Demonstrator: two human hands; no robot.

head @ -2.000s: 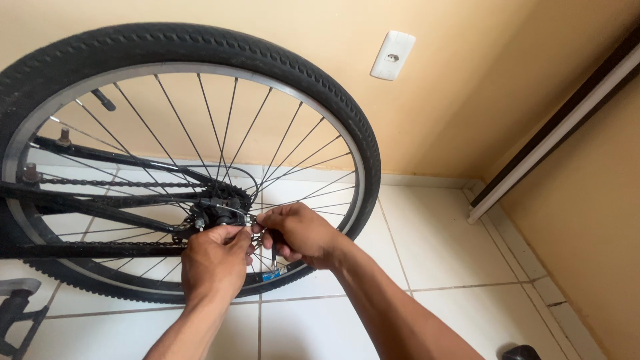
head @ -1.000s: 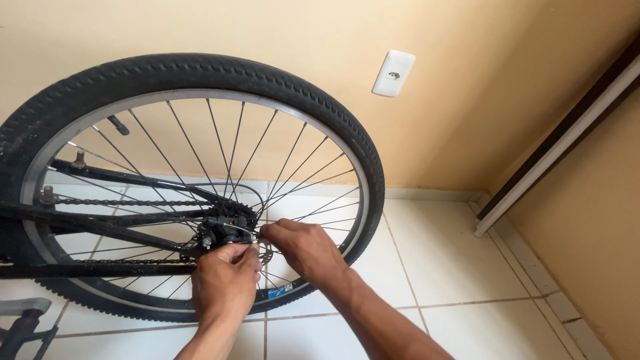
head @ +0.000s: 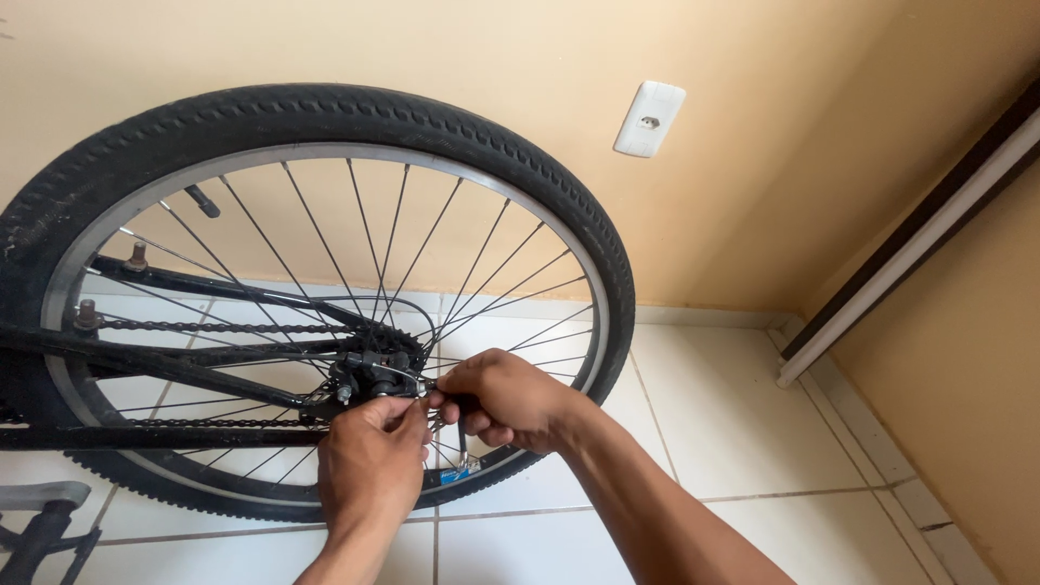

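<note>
A bicycle's rear wheel [head: 605, 268] with a black tire fills the left and middle of the view. Beside its hub is a black disc brake caliper [head: 378, 374] with a thin cable end coming off it. My left hand [head: 374, 455] is just below the caliper, thumb and forefinger pinched at the cable end; what is between them is too small to tell. My right hand [head: 504, 398] touches the same spot from the right, its fingers closed on a small dark tool, perhaps a hex key, mostly hidden by the fingers.
Black frame tubes [head: 187, 374] and a chain [head: 219, 327] run left from the hub. A pedal [head: 41, 496] is at the lower left. Behind the wheel is a wall with a white outlet [head: 650, 119]; white floor tiles [head: 731, 406] lie below. A dark and white bar [head: 910, 227] slants at the right.
The view has shifted so that the wheel sits lower. Both hands stay close together at the brake caliper.
</note>
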